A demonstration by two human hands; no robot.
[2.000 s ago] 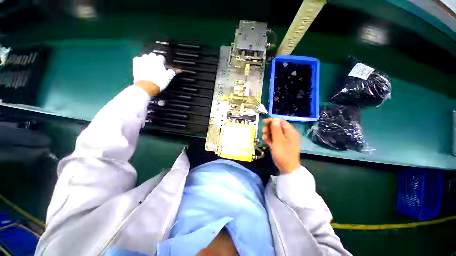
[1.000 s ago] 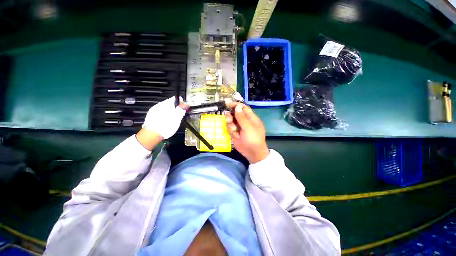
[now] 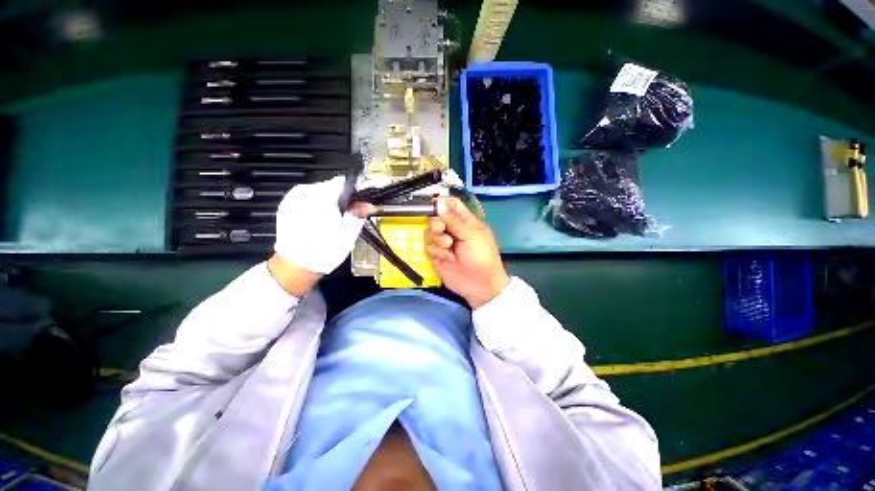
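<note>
My left hand (image 3: 315,224), in a white glove, holds a black rod-shaped workpiece (image 3: 401,208) with a silvery section, above the near end of the assembly fixture (image 3: 364,125). Thin black arms spread from the workpiece, one up to the right and one down across the yellow block (image 3: 395,251). My right hand (image 3: 464,245) is bare and pinches the right end of the workpiece with thumb and fingers. Whether a small part is between these fingertips cannot be told. The foam tray (image 3: 265,120) holds several black workpieces in a row, left of the fixture.
A blue parts bin (image 3: 554,134) with small black parts stands right of the fixture. Two shiny bags, one labelled (image 3: 660,113) and one below it (image 3: 603,199), lie beyond. A yellowish post (image 3: 492,29) rises behind. A small holder (image 3: 841,182) lies far right.
My left hand has come from the foam tray to the fixture's near end with a workpiece. My right hand has closed on its end. Over the last second, its arms have spread wider.
</note>
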